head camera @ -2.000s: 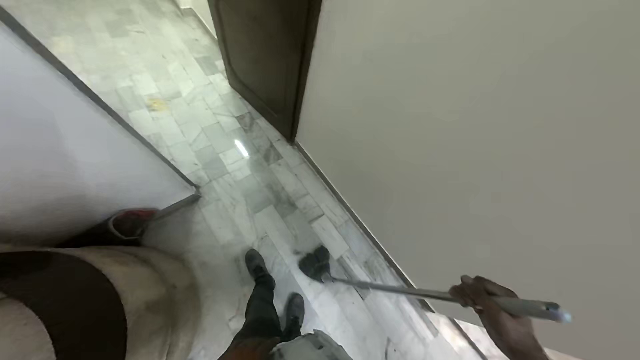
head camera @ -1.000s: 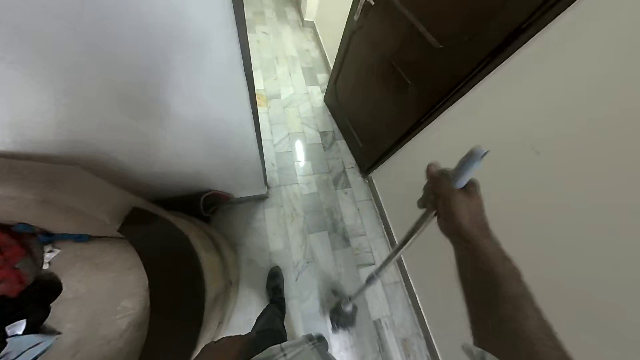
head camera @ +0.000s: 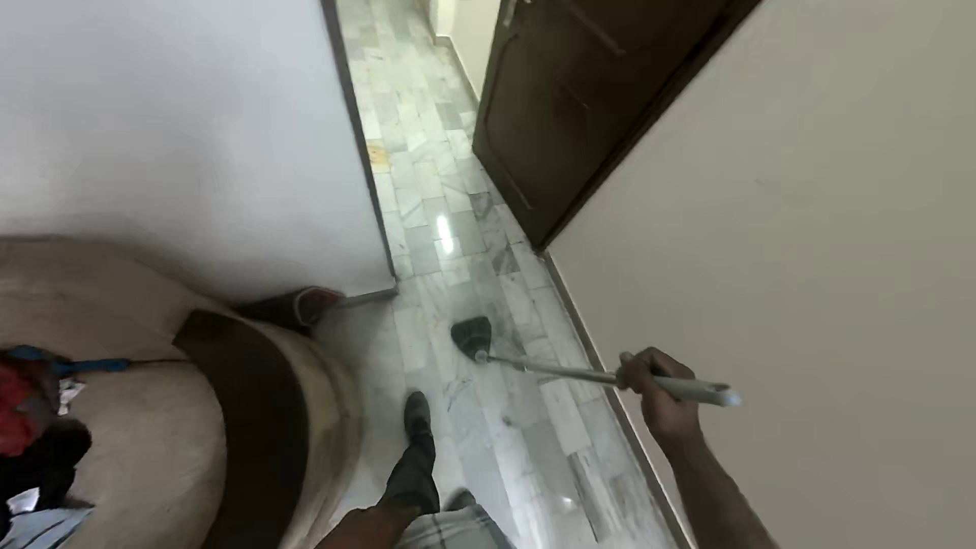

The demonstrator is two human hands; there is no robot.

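Note:
A long-handled broom (head camera: 557,369) slants across the marble floor in front of me, its dark bristle head (head camera: 473,338) resting on the tiles ahead of my shoes. My right hand (head camera: 657,379) is closed around the grey grip near the top end of the handle, close to the right wall. At the bottom edge my left arm (head camera: 374,528) shows beside my body; the left hand itself is out of view.
A rounded sofa-like piece (head camera: 335,396) with a dark band and cloth items stands at left. Behind it, a dark container with a reddish rim (head camera: 313,305) lies by the white wall's end. A brown door (head camera: 564,107) stands ahead on the right.
The broom head has moved forward along the floor since one second ago. My right hand has come down, and the handle now lies at a flatter slant.

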